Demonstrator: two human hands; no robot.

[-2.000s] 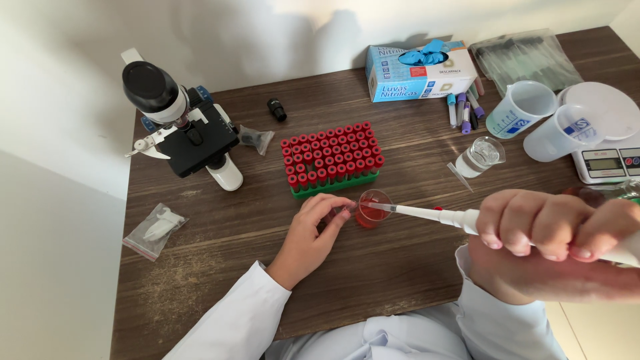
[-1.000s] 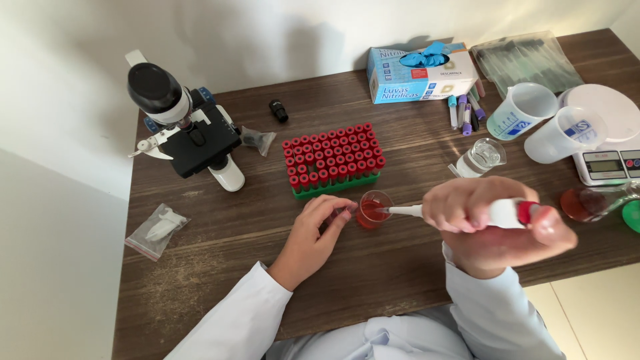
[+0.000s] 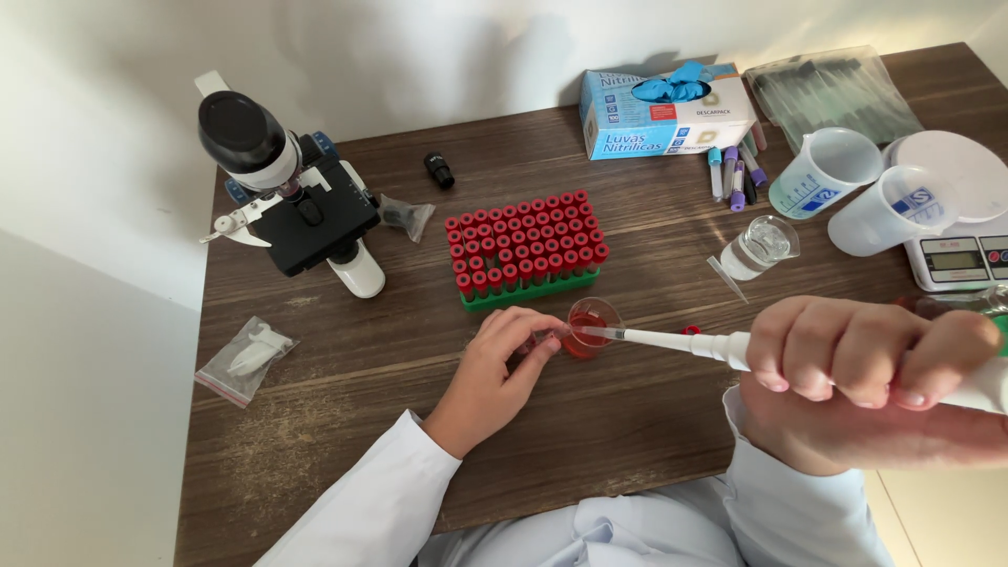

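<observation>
My right hand [image 3: 874, 354] is closed around a white pipette [image 3: 709, 346] held at a low slant. Its clear tip lies over a small glass beaker [image 3: 587, 346] of red liquid and points toward my left hand [image 3: 504, 362]. The left thumb and fingers pinch a small clear tube [image 3: 535, 344] at the beaker's left side; the fingers hide much of it. Just behind stands a green rack [image 3: 528, 296] filled with red-capped tubes [image 3: 528, 236]. A loose red cap [image 3: 691, 330] shows past the pipette shaft.
A microscope [image 3: 307, 205], an eyepiece [image 3: 439, 171] and small plastic bags [image 3: 244, 362] are on the left. Behind are a glove box [image 3: 669, 118] and capped tubes [image 3: 738, 185]. On the right are a beaker of clear liquid [image 3: 756, 252], plastic beakers [image 3: 827, 173], a scale [image 3: 957, 260] and a partly hidden flask.
Compared with one second ago, my right hand has moved right and the pipette is tilted lower, much as two seconds ago. My left hand has stayed beside the small beaker.
</observation>
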